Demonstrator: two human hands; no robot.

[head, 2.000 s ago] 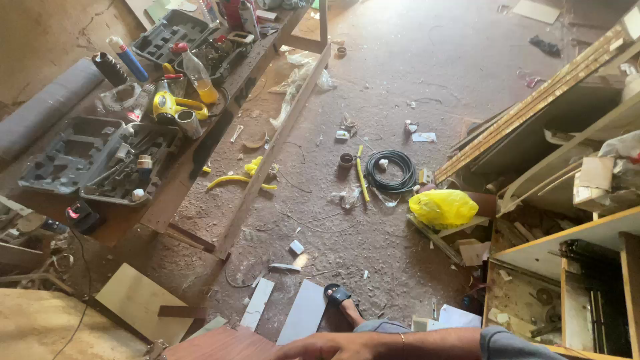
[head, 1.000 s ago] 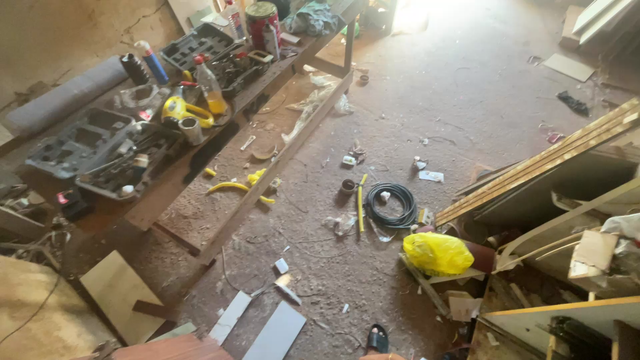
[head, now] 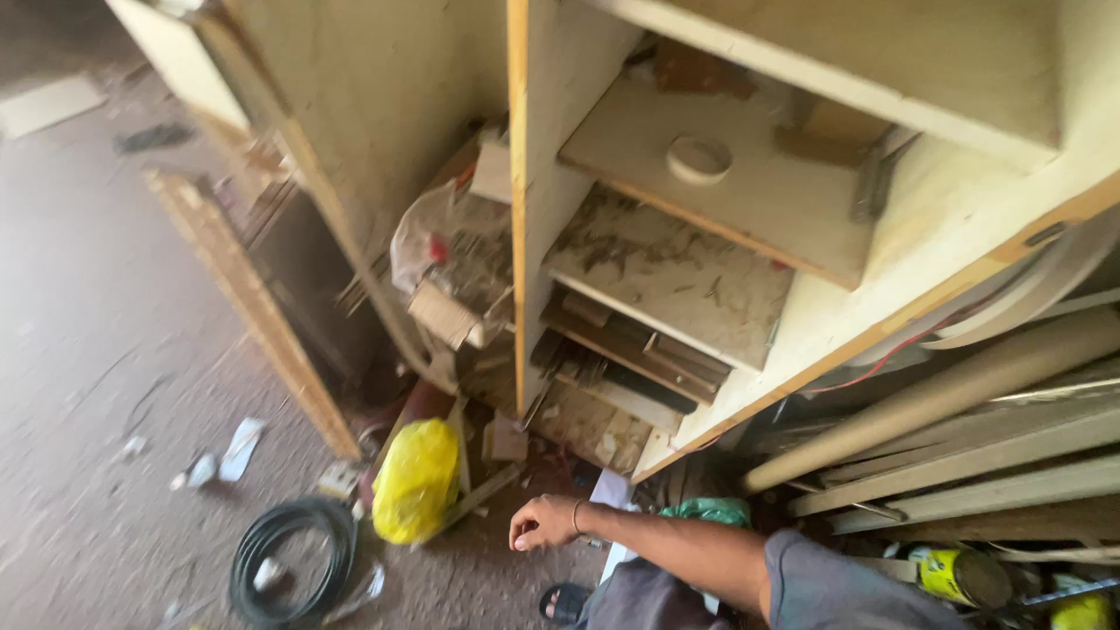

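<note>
My right hand [head: 544,522] is raised in front of me, with a thin band at the wrist. Its fingers are loosely curled, and nothing shows in them. Just left of it in the picture, a bulging yellow plastic bag [head: 416,481] lies beside wood offcuts. Farther left, a coil of black cable or hose [head: 293,560] rests on the dirty floor around a small whitish object. A wooden cabinet with shelves [head: 665,210] stands beyond the hand, with a pale ring [head: 699,160] on one shelf. My left hand is out of the picture.
A wooden board [head: 254,315] leans left of the cabinet. A clear plastic bag [head: 424,236] holds mixed items beside the cabinet panel. A long tan tube [head: 927,402] and several boards lie at the right, above a yellow-labelled can [head: 954,573]. A green plastic bag [head: 707,512] sits behind my forearm.
The view has swung right, from the workbench and floor to the cabinet. My right hand, out of sight one second ago, shows again over the floor.
</note>
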